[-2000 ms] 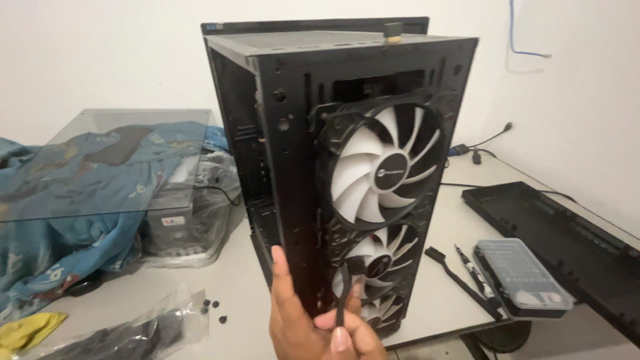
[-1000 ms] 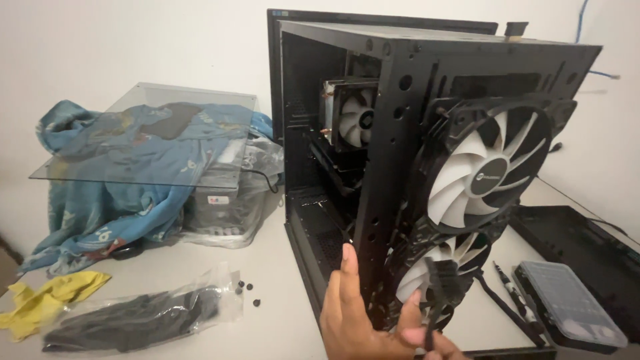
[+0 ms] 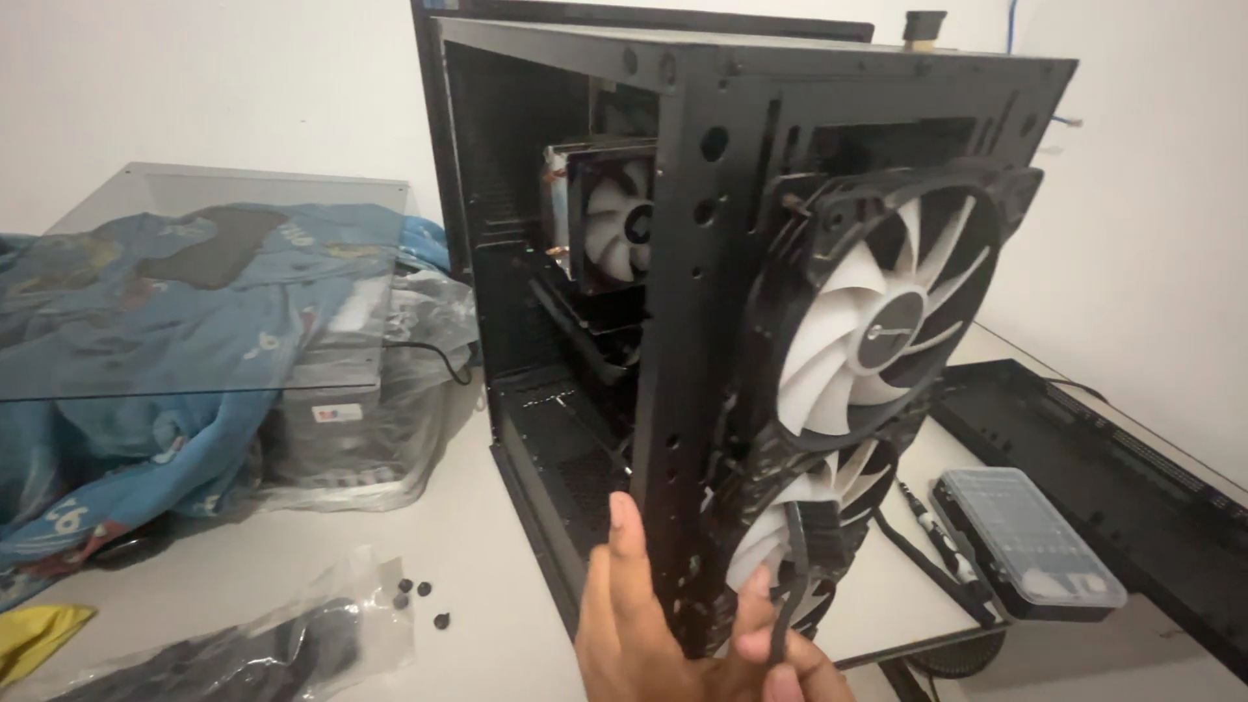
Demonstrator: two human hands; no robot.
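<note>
A black computer case (image 3: pixel 673 292) stands upright, its side uncovered and a cooler fan (image 3: pixel 619 219) showing inside. On its front are black-framed fans with white blades, the upper one (image 3: pixel 887 331) in full view and the lower ones partly covered. My left hand (image 3: pixel 634 624) is at the case's lower front corner, one finger pointing up; whether it bears on the metal is not clear. Low in view, my right hand (image 3: pixel 795 668) pinches the thin handle of a black tool with a wide, brush-like head (image 3: pixel 817 536), which is in front of the lower fans.
At left, a glass panel (image 3: pixel 195 341) lies over a blue cloth (image 3: pixel 175 429) and a plastic-wrapped box (image 3: pixel 336 439). Small black screws (image 3: pixel 442 620) lie near a plastic bag (image 3: pixel 283 634). Rightward are a clear-lidded case (image 3: pixel 1033 536), a patterned pen-like tool (image 3: pixel 941 541) and a long black panel (image 3: pixel 1092 468).
The view has swung, so more of the case's inside shows than two seconds ago. Both hands stay low by the front fans, with the black tool still held.
</note>
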